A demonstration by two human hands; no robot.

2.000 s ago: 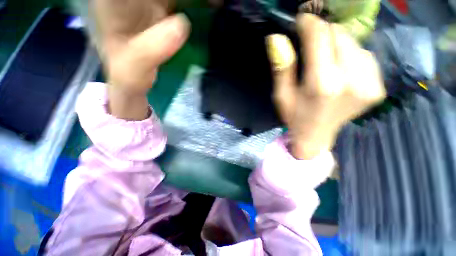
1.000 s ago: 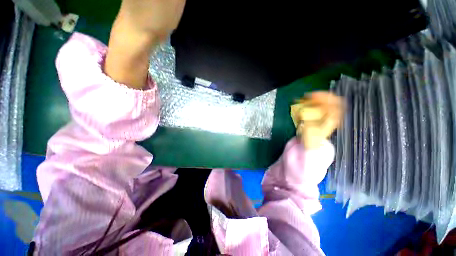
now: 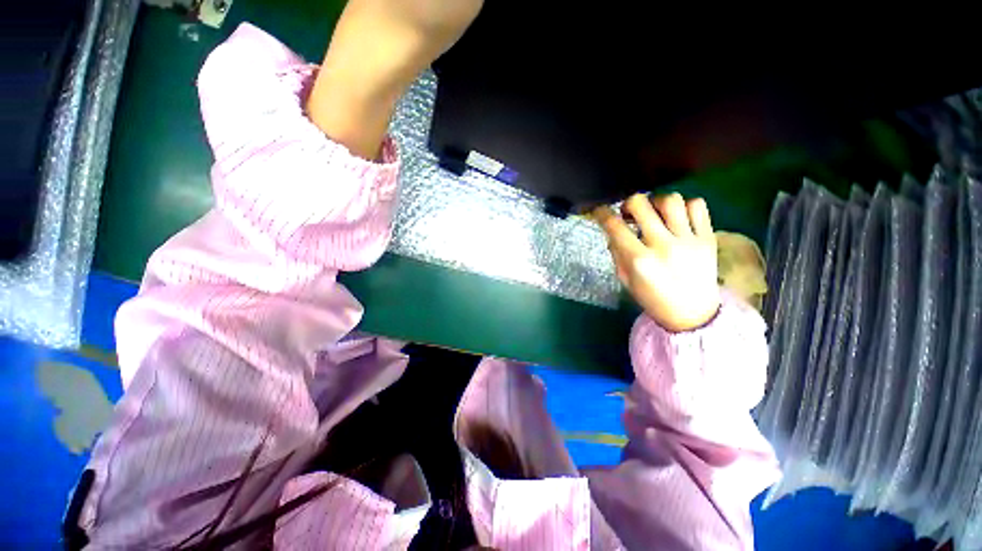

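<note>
A large black panel unit (image 3: 603,97) fills the upper middle and right, cut off by the top edge. Its near end has small black blocks and a white-and-blue label (image 3: 490,166). A bubble-wrap sheet (image 3: 485,231) lies beneath. My left hand (image 3: 425,22) is at the panel's left side, mostly cut off by the top edge; its fingers are not visible. My right hand (image 3: 668,258) is palm down at the panel's near corner, fingers slightly spread; whether it grips the corner is unclear. A crumpled yellow-tan cloth (image 3: 741,267) lies just right of it.
Upright bubble-wrap bags (image 3: 878,334) stand in a row at right. Another black unit (image 3: 30,118) on bubble wrap (image 3: 70,205) is at the left edge. The green bench (image 3: 474,307) ends before my body, above blue floor (image 3: 587,414). A pale fitting (image 3: 210,11) shows top left.
The panel was swung out to the upper right, and now fills more of the view. My right hand has let go of the cloth and moved to the panel's near corner.
</note>
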